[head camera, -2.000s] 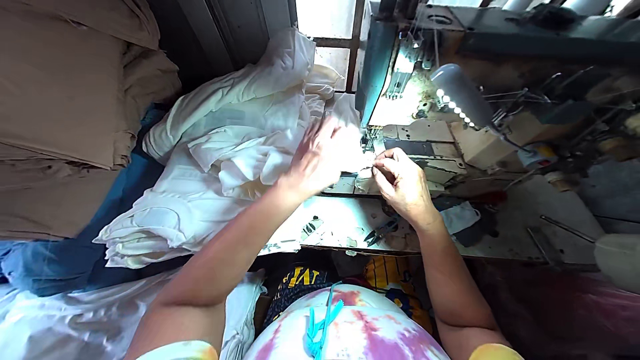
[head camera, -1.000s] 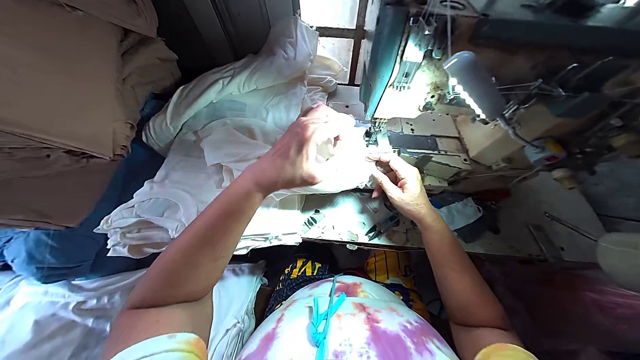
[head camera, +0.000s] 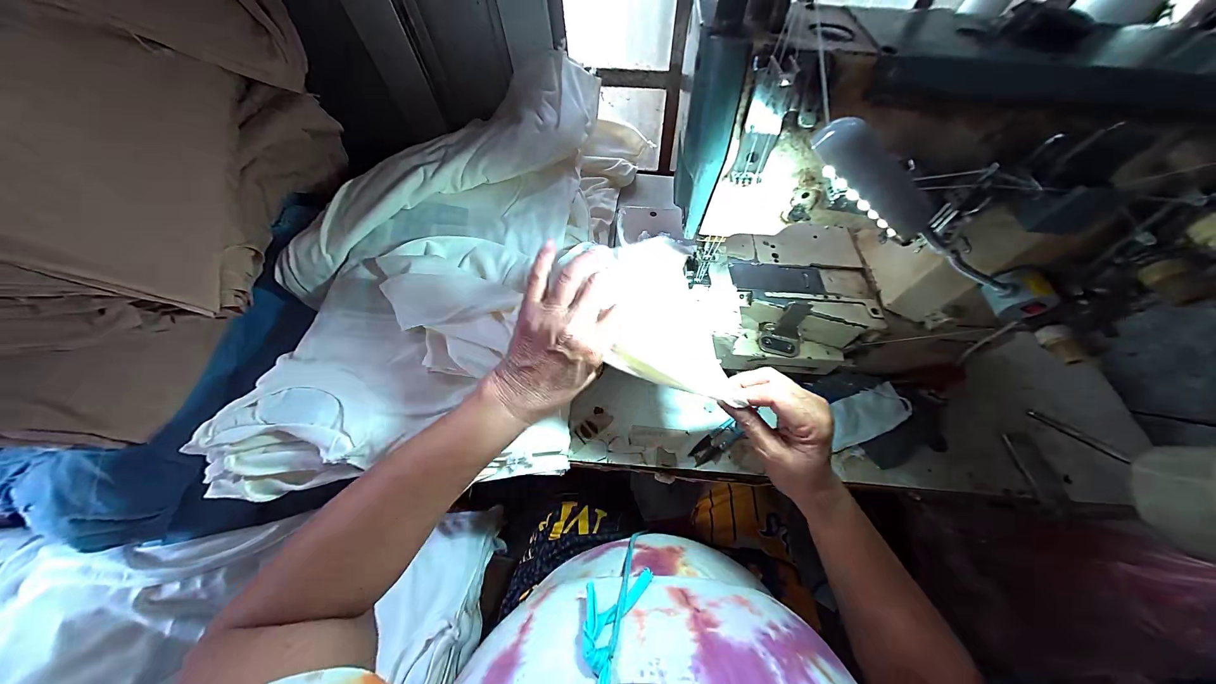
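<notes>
A piece of white fabric (head camera: 665, 304), brightly lit, stretches between my hands in front of an industrial sewing machine (head camera: 788, 285). My left hand (head camera: 560, 328) lies on its left part with the fingers spread; whether the thumb grips it is hidden. Thumb and fingers of my right hand (head camera: 774, 418) pinch the near right corner of the fabric. The needles (head camera: 704, 256) stand just beyond the fabric's right edge. Left of my left hand, a pile of white garments (head camera: 380, 313) covers the table.
An LED lamp (head camera: 860, 171) hangs over the machine. Small snips (head camera: 717, 442) and a white cloth (head camera: 869, 416) lie near the table's front edge. Brown folded fabric (head camera: 114, 171) is stacked at the left, above blue cloth (head camera: 114, 494). A window stands behind the pile.
My right hand has moved away from the needle area toward the front edge, drawing the fabric's corner with it. More of the machine bed shows beside the needles.
</notes>
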